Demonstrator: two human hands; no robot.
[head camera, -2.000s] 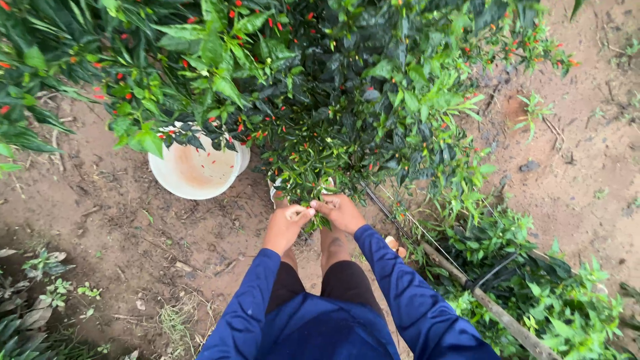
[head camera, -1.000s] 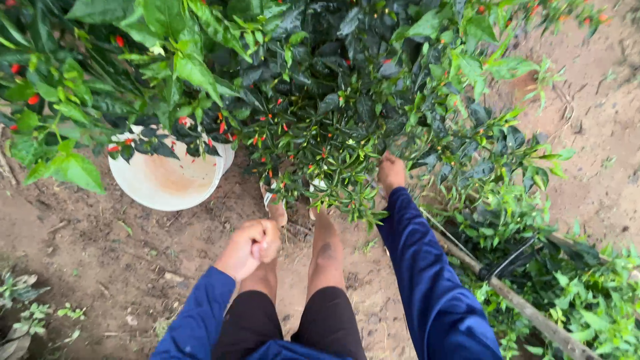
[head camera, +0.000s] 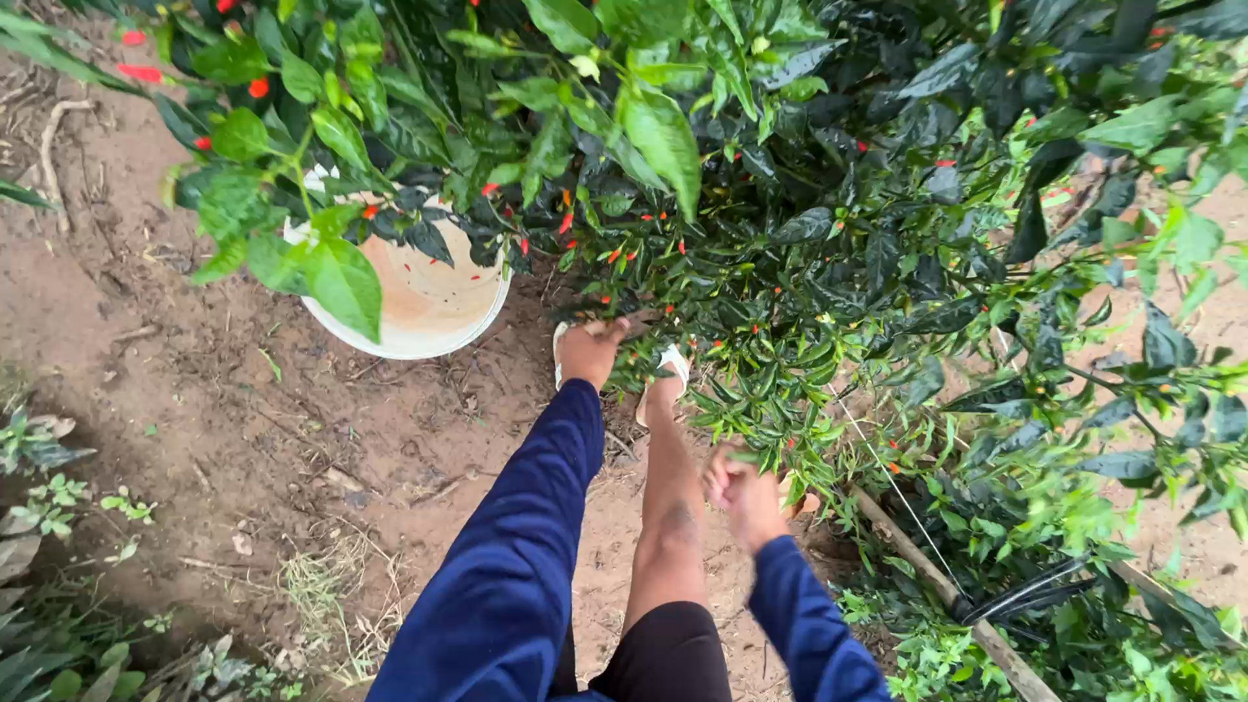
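My left hand (head camera: 593, 351) reaches into the lower edge of a chili pepper plant (head camera: 741, 292), above my feet; its fingertips are partly lost among the leaves, so what they hold cannot be seen. Blurred and with fingers curled, my right hand (head camera: 744, 495) is beside the plant's lower leaves, and whether anything is in it is unclear. Small red chilies (head camera: 566, 223) hang among dark green leaves. Left of the plant stands a white plastic bucket (head camera: 429, 336) with a few red chilies inside, its upper part covered by leaves.
A wooden pole (head camera: 926, 570) with a black tie (head camera: 1033, 592) and a thin string (head camera: 892, 473) lies at the lower right among foliage. My feet in white sandals (head camera: 671, 366) stand on brown soil. Weeds (head camera: 44, 497) grow at the left.
My left hand has gone up and right from above the soil to the plant. My right hand has come away from the foliage at the plant's right, down and toward my legs.
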